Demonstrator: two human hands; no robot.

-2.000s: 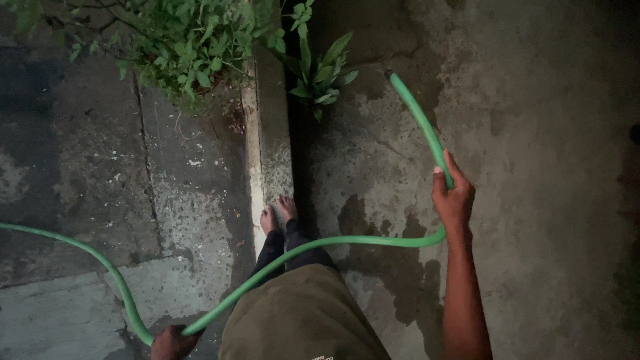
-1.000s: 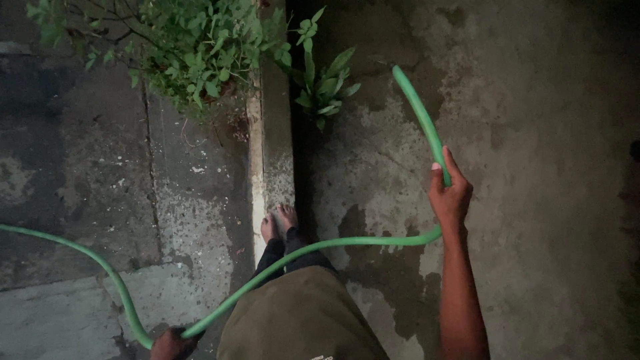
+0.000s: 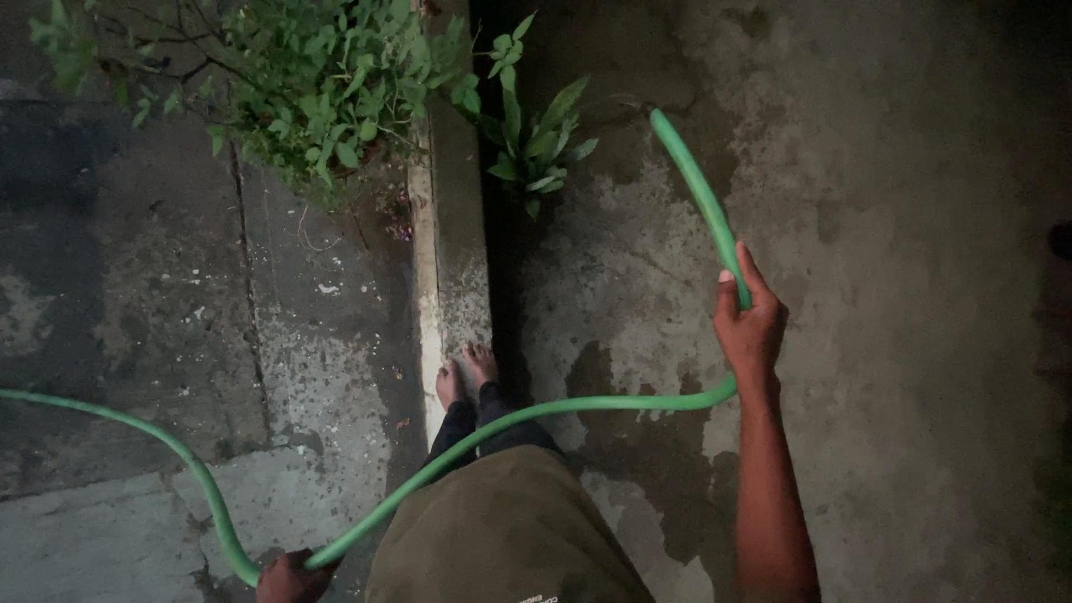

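Observation:
A green garden hose (image 3: 586, 404) runs in from the left edge, dips to my left hand, crosses in front of my body and bends up through my right hand. Low at the left, my left hand (image 3: 295, 578) is closed around it. My right hand (image 3: 752, 322) grips it near its free end, thumb and forefinger along the tube. That end points up and left, towards a broad-leaved plant (image 3: 540, 138), with what looks like a faint stream of water at its mouth. The two do not touch.
My bare feet stand on a narrow concrete ledge (image 3: 459, 251) with a dark gap along its right side. A leafy bush (image 3: 335, 92) overhangs its far left part. Concrete floor (image 3: 888, 352) with damp patches lies to the right, cracked paving (image 3: 167, 276) to the left.

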